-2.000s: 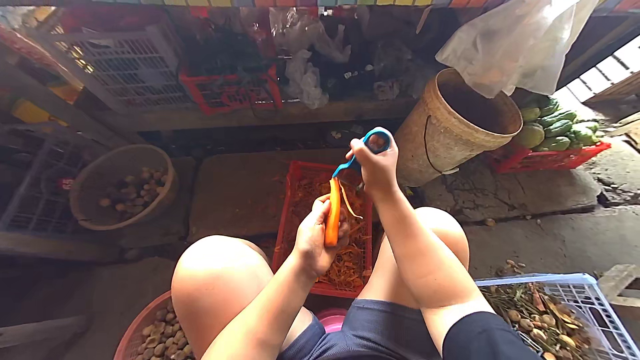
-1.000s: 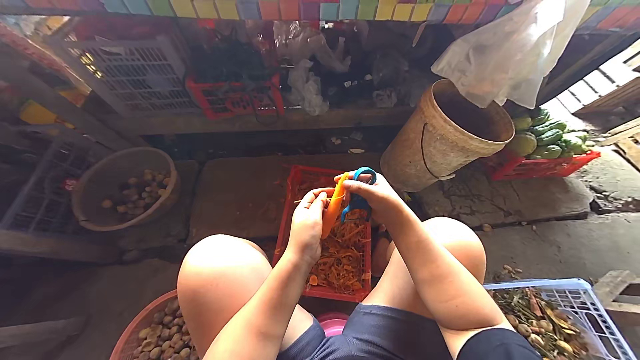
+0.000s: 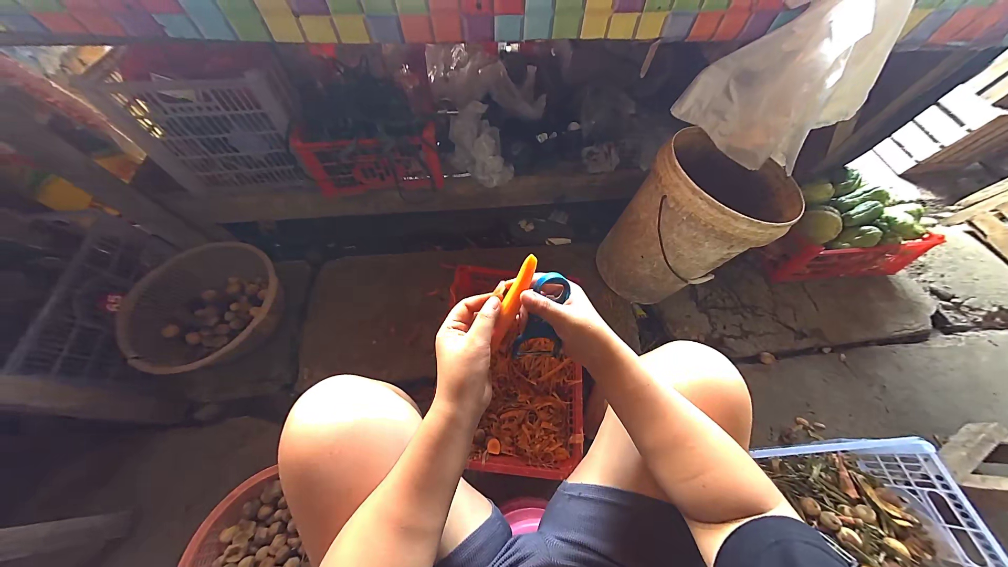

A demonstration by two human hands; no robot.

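Observation:
A peeled orange carrot (image 3: 516, 299) stands tilted upward between my two hands. My left hand (image 3: 466, 342) pinches it from the left with thumb and fingers. On the other side, my right hand (image 3: 568, 315) has its thumb against the carrot and also holds a blue peeler (image 3: 543, 319), whose head hangs below the fingers. Beneath both hands, between my knees, a red plastic crate (image 3: 577, 425) holds a heap of orange shreds (image 3: 531, 409).
A worn bucket (image 3: 650, 244) stands front right, near a red crate of green vegetables (image 3: 906, 256). Round produce fills a tub (image 3: 134, 339) at left and a basket (image 3: 209, 520) at lower left. A blue-white crate (image 3: 949, 488) holds scraps at lower right.
Two seconds ago the peeler was above the carrot's top end, in my raised right hand. My right hand has come down beside the carrot, and the peeler's head now points downward.

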